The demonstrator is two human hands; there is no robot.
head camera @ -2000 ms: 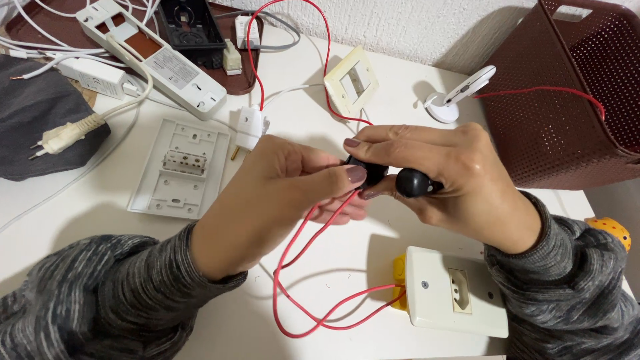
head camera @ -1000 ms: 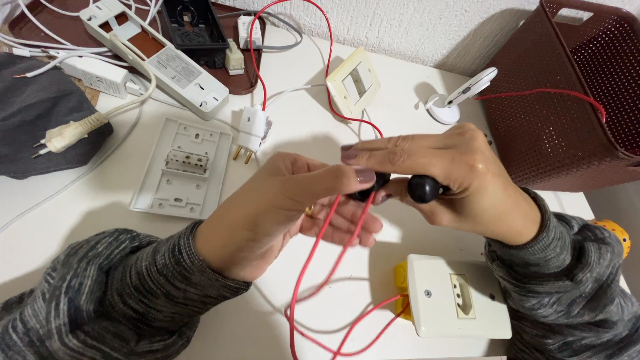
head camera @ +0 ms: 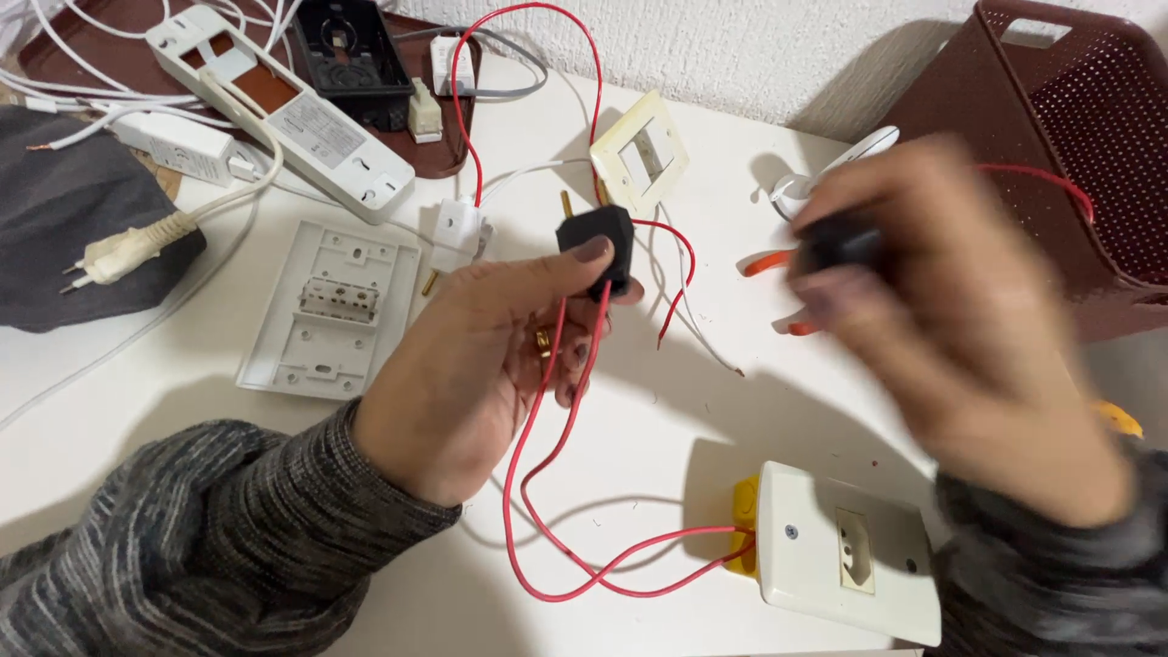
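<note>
Between thumb and fingers, my left hand (head camera: pixel 493 356) holds a black two-pin plug (head camera: pixel 595 239), its brass pins pointing away. Two red wires (head camera: pixel 526 456) run from the plug down to a yellow electrical box (head camera: pixel 744 525) behind a white socket plate (head camera: pixel 849 557). My right hand (head camera: pixel 958 319), blurred, is raised to the right of the plug, its fingers closed around a black handle (head camera: pixel 844 245); the rest of that tool cannot be made out. Orange-red tips (head camera: pixel 768 264) show on the table beside the right hand, mostly hidden by it.
A white mounting plate (head camera: pixel 324 310) lies left of my left hand, near a cream plug (head camera: pixel 128 251) on dark cloth. Behind are a white adapter (head camera: pixel 453 235), a cream frame (head camera: pixel 641 155) and a brown tray (head camera: pixel 447 151) with cables. A brown basket (head camera: pixel 985 100) stands at right.
My right hand has moved away from the plug to the right, with the black handle in it. My left hand still holds the plug, now in fuller view.
</note>
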